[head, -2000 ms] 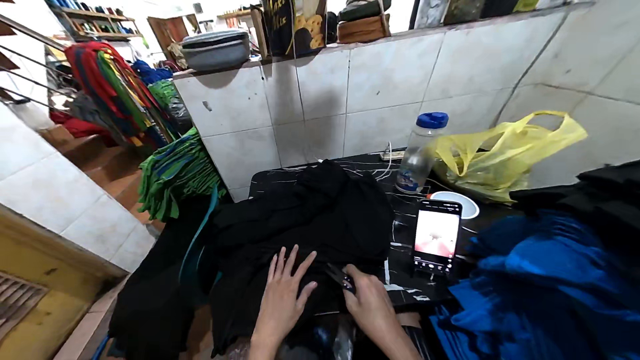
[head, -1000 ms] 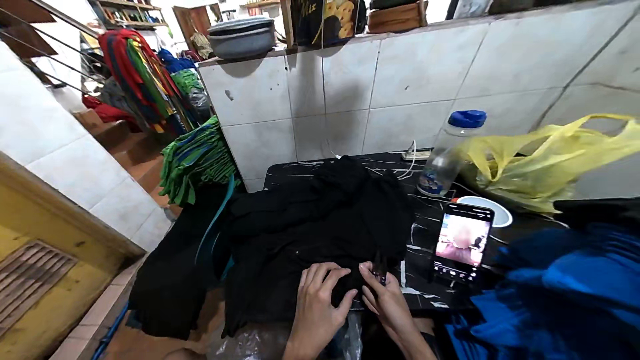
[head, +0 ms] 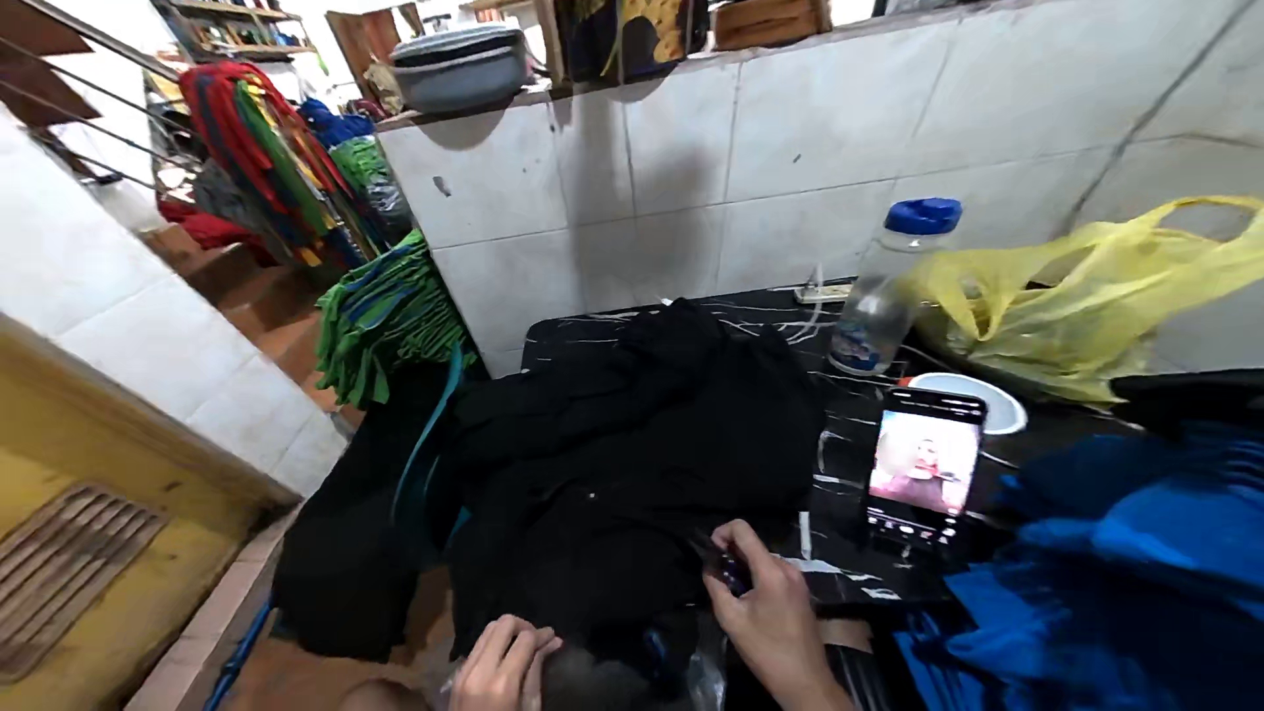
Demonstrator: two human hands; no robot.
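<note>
Black cloth [head: 632, 434] lies bunched over a black marbled tabletop [head: 849, 454] and hangs down at its front. My right hand [head: 765, 602] is at the cloth's right front edge, its fingers closed around a small dark tool [head: 731, 571], perhaps thread snips, whose tip points up and left. Lower down and to the left, my left hand [head: 504, 662] is at the cloth's lower edge with fingers curled; whether it pinches the cloth is not plain. Clear plastic [head: 706, 662] shows between the hands.
Right of the cloth stand a lit phone [head: 925, 469], a white dish [head: 973, 400], a clear bottle with a blue cap [head: 894, 286] and a yellow plastic bag [head: 1066, 296]. Blue cloth [head: 1116, 553] is piled at right. Green cloths [head: 390, 321] hang at left beside the tiled wall [head: 662, 178].
My left hand has moved down and left, away from my right hand; a second ago they were close together on the cloth. My right hand still has the dark tool.
</note>
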